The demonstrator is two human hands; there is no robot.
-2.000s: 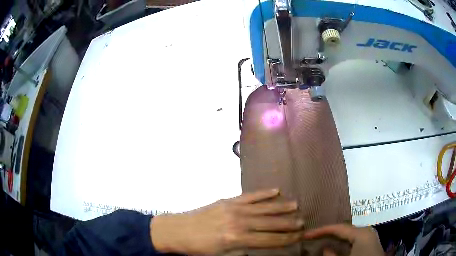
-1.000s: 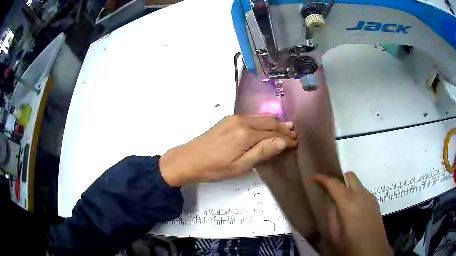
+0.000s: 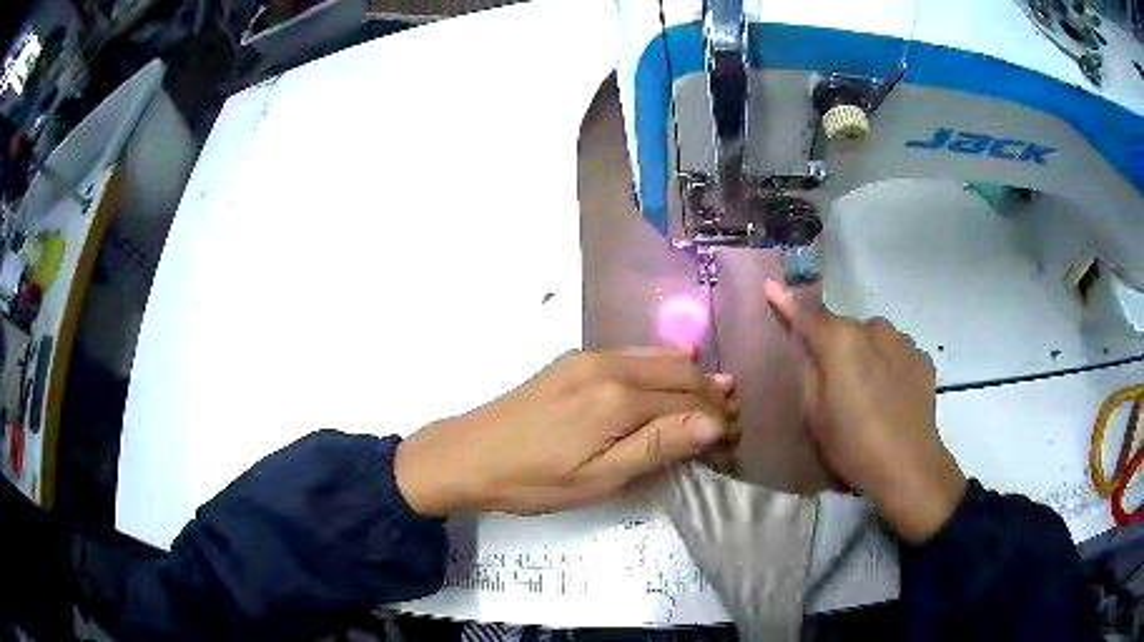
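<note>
The brown fabric panel (image 3: pixel 627 289) lies under the presser foot (image 3: pixel 708 266) of the white and blue sewing machine (image 3: pixel 866 75), pinkish near the needle light. A pale grey-beige piece (image 3: pixel 746 546) runs from its near end over the table's front edge. My left hand (image 3: pixel 577 426) grips the fabric left of the seam line, fingertips pinched just below the light spot. My right hand (image 3: pixel 866 395) lies on the panel's right side, index finger stretched towards the foot, the other fingers curled and partly hidden; whether it grips the fabric I cannot tell.
Scissors with yellow-orange and red handles (image 3: pixel 1117 452) lie at the right edge. The white table (image 3: pixel 351 276) has a printed ruler along its front. A side table with a yellowish edge (image 3: pixel 75 326) and small tools stands at far left. Patterned cloth shows below the table.
The panel has moved further under the machine, showing behind the foot at left. Its near end and the pale piece now show. My right hand has moved up beside the foot.
</note>
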